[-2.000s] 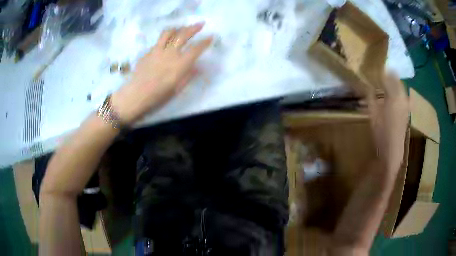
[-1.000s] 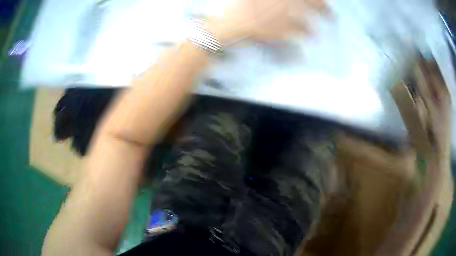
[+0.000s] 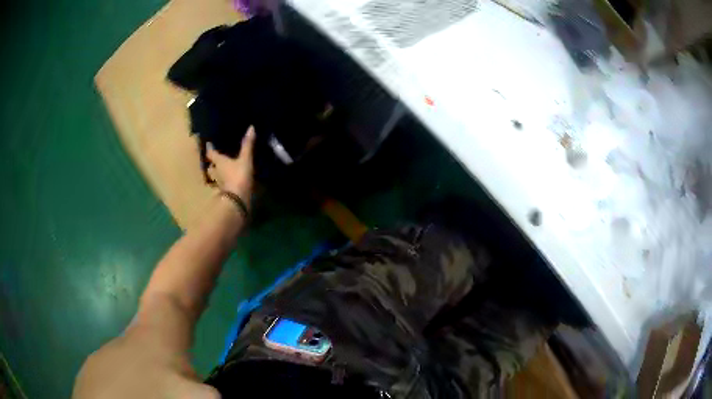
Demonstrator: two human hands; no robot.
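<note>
My left hand (image 3: 233, 170) reaches down beside the table onto a black soft bundle, perhaps a bag or cloth (image 3: 234, 86). The thumb and fingers are spread against its lower side. Fingertips are partly lost in the dark, so I cannot tell if they grip it. The bundle lies against a brown cardboard sheet or box side (image 3: 140, 101) over the floor. My right hand is not in view.
The white table (image 3: 468, 101) crosses the right side, with a blurred heap of whitish blades (image 3: 648, 148) and dark specks. A small cardboard box (image 3: 670, 354) is at lower right. A phone (image 3: 297, 339) lies on my camouflage-clad thigh. Green floor (image 3: 55, 195) is at left.
The view has swung left. My left hand has moved from over the table down to the black bundle. My right arm has gone out of view.
</note>
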